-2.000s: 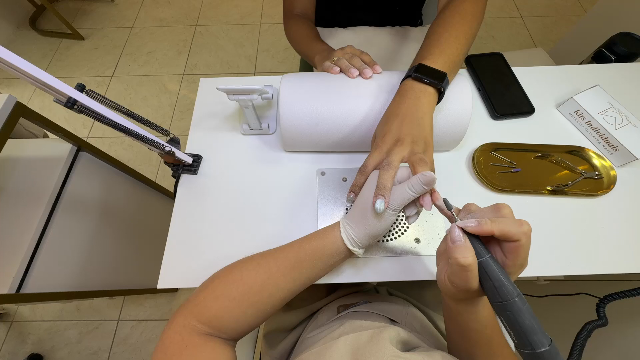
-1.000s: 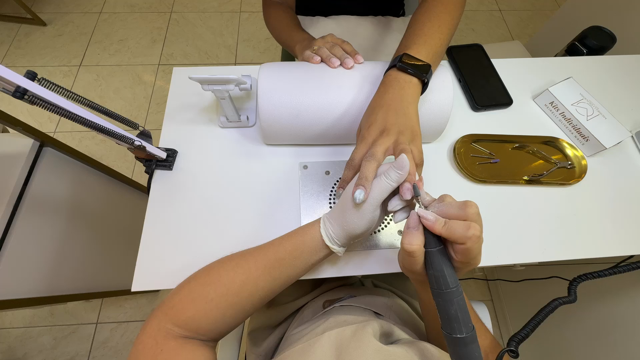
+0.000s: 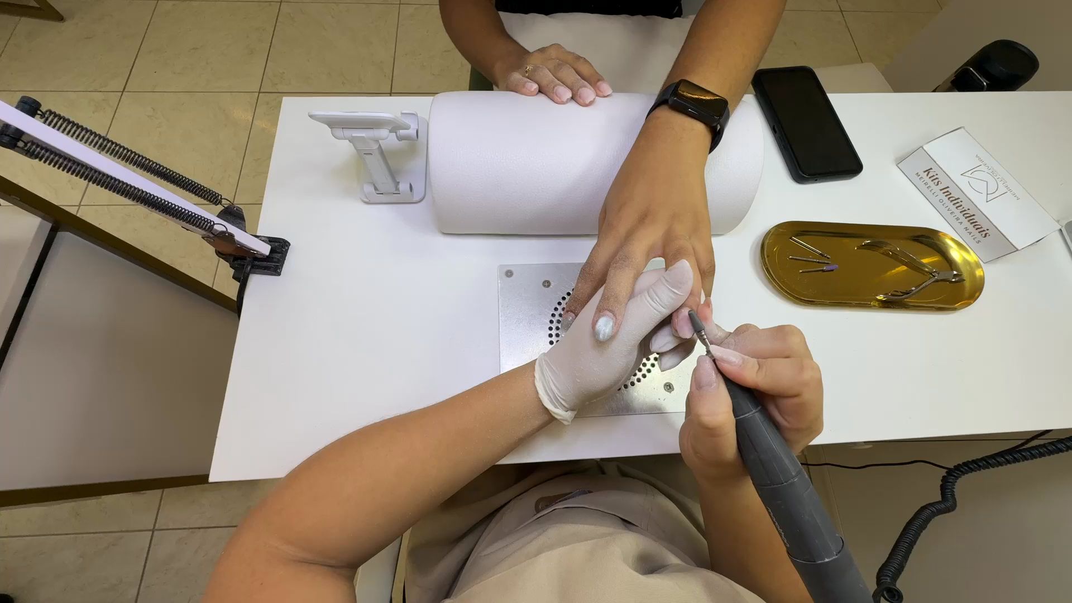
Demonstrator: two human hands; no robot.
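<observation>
My left hand, in a white glove, holds the fingers of the other person's hand above a perforated metal dust-extractor plate. Two of that hand's nails look pale and shiny. Bare, my right hand grips a dark grey electric nail drill like a pen. The drill's grey bit is at a fingertip of the held hand; whether it touches the nail cannot be told. My left fingers are partly hidden beneath the held hand.
A white cylindrical armrest lies across the table, the person's other hand at its far edge. Around it are a white phone stand, a phone, a gold tray with nippers and bits, a box and a clamped lamp arm.
My right hand has brought the drill's bit closer to the held fingertips, and the drill stands more upright than two seconds ago. My left hand keeps its hold. The view has shifted somewhat.
</observation>
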